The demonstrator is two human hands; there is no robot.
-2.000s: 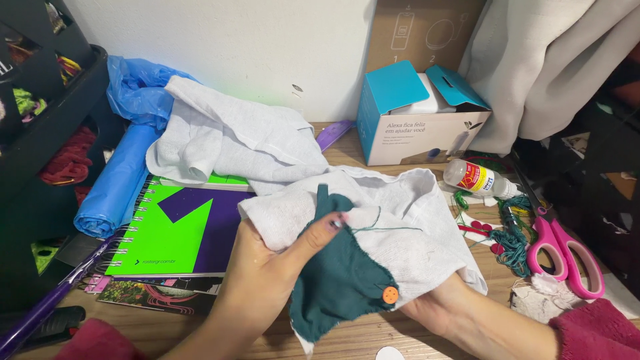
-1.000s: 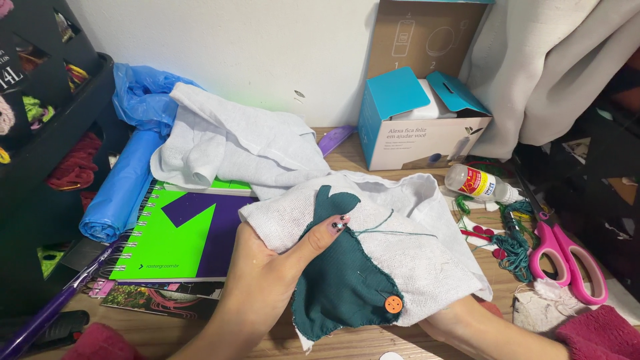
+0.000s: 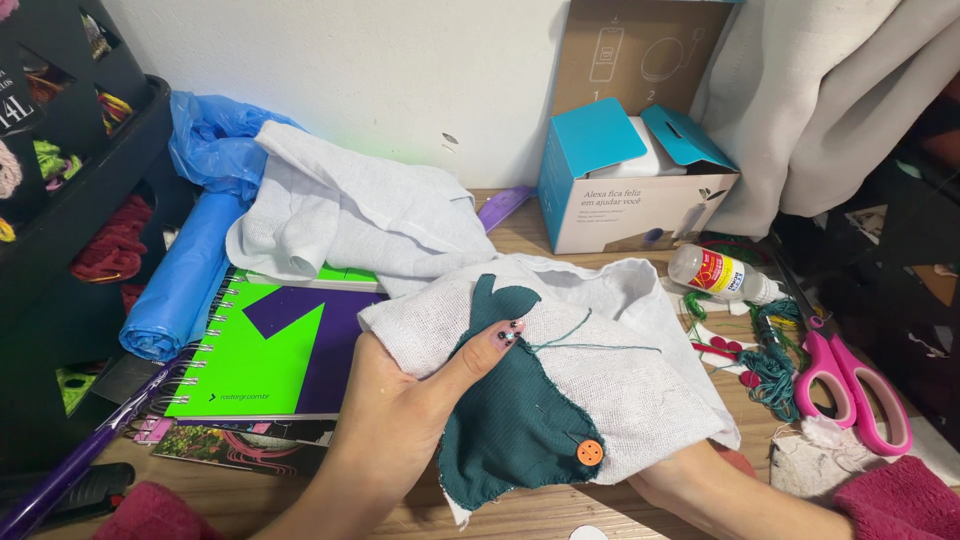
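Note:
My left hand (image 3: pixel 420 405) pinches a white woven cloth (image 3: pixel 637 390), its thumb lying on a dark green fabric applique (image 3: pixel 502 427). Stitches run along the applique's edge, and an orange button (image 3: pixel 589 452) sits at its lower right corner. From beside my thumb, loose green thread (image 3: pixel 600 346) trails over the white cloth. My right hand (image 3: pixel 675 480) is under the cloth's lower right part, its fingers hidden. More of the white cloth (image 3: pixel 375 202) stretches back over a green and purple spiral notebook (image 3: pixel 255 360).
Pink-handled scissors (image 3: pixel 855 390), teal embroidery thread (image 3: pixel 776 367) and a clear glue bottle (image 3: pixel 720 271) lie at right. An open cardboard box (image 3: pixel 637 202) stands behind. A blue plastic roll (image 3: pixel 180 277), a purple pen (image 3: pixel 90 450) and a black basket (image 3: pixel 97 165) are at left.

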